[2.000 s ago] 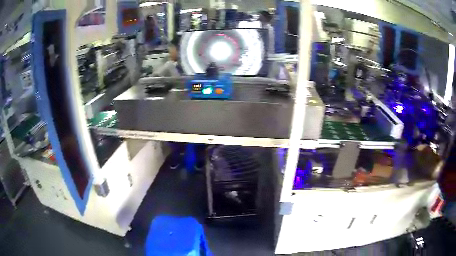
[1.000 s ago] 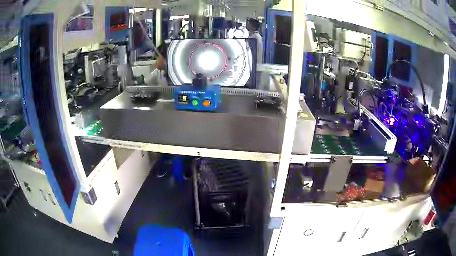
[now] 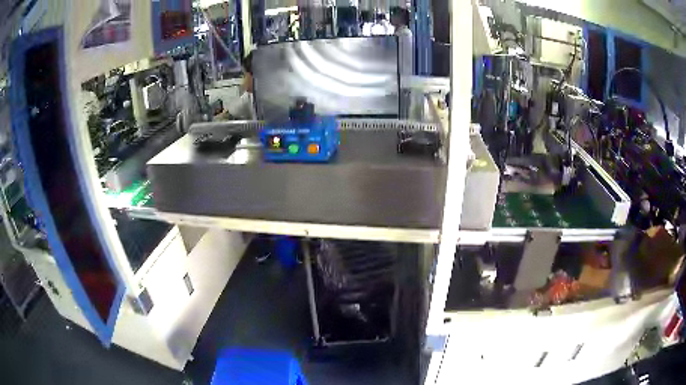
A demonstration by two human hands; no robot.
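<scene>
Neither of my hands is in the picture. In front of me a bright blue control box (image 3: 301, 143) with small lit digits and green and orange buttons sits on a long metal cover (image 3: 301, 192). A dark round fixture (image 3: 302, 111) stands on top of the box. Behind it a wide black-framed monitor (image 3: 327, 79) shows blurred pale curved bands on grey. Small parts lie on the green belt (image 3: 553, 210) at the right; they are too blurred to tell apart.
Blue stool (image 3: 258, 367) at the bottom. Black slatted rack (image 3: 352, 293) under the bridge. Cream post (image 3: 453, 173) right of centre. Blue-framed door (image 3: 68, 180) at the left. Fans stand on both sides of the box. A person (image 3: 404, 53) is partly visible behind the monitor.
The monitor's full rings and red circle have given way to blurred pale arcs. The blue-violet light at the right has gone dark. The view has shifted slightly.
</scene>
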